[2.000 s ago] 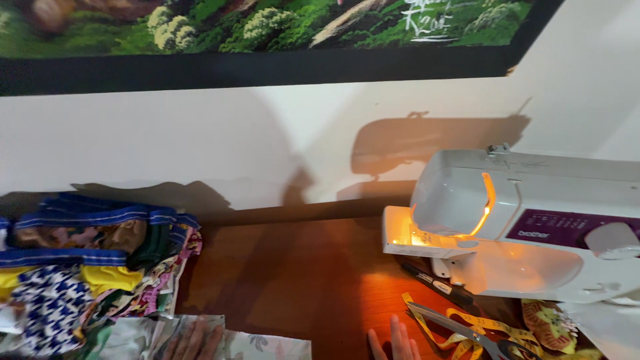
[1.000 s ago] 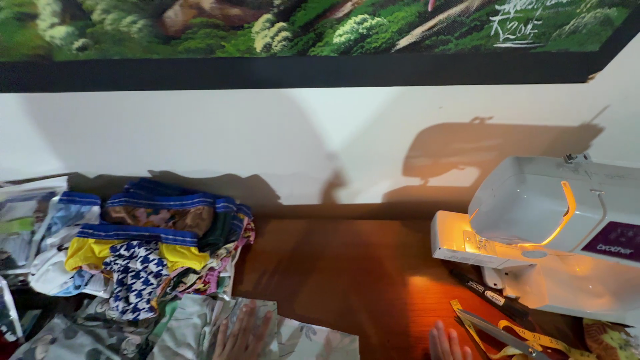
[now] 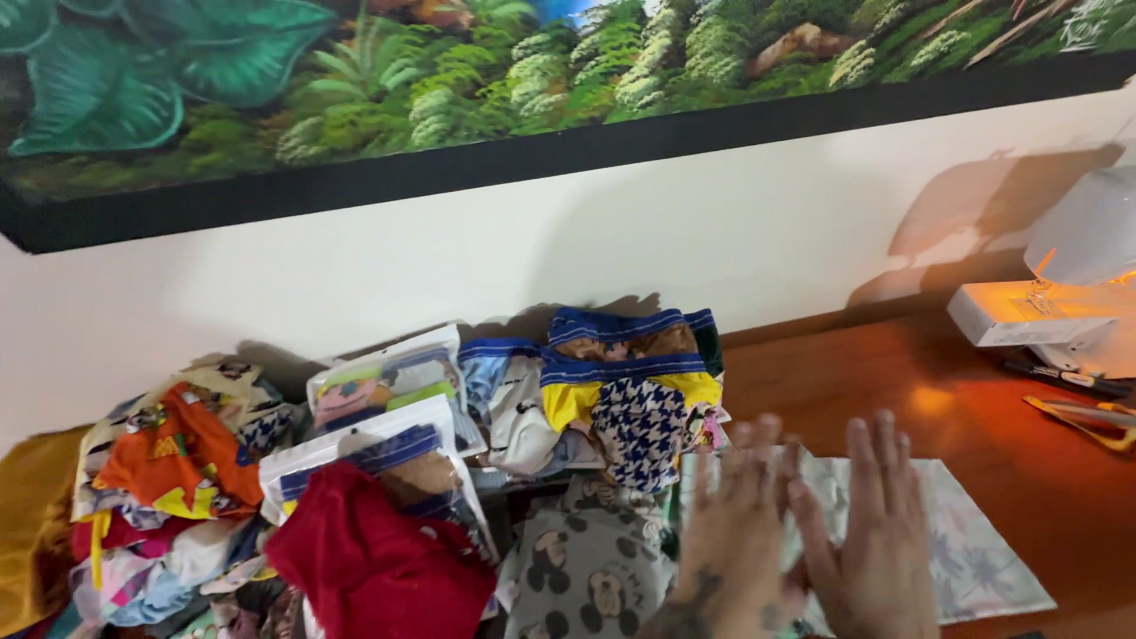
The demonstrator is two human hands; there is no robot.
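In the head view, a pale piece of printed fabric [image 3: 976, 559] lies on the wooden table at the lower right. My left hand [image 3: 741, 524], blurred, is over its left part with the fingers extended. Close beside it on the right is my right hand [image 3: 870, 532], palm down over the same fabric, its thumb toward the left hand. Neither hand grips anything. Gray cartoon-print fabric [image 3: 586, 559] lies just left of my left hand. Beyond it are folded briefs with blue waistbands [image 3: 639, 364], yellow and houndstooth parts showing.
A white sewing machine [image 3: 1083, 231] stands at the right, its lamp lit. Near it are scissors and a yellow measuring tape [image 3: 1078, 422]. Clear zip bags [image 3: 390, 382], red cloth [image 3: 382, 559] and a heap of orange and mixed fabrics [image 3: 182, 453] fill the left. A framed painting hangs above.
The view has swung left, bringing more fabric piles in. My right hand has moved left from beside the measuring tape to the pale fabric, next to my left hand.
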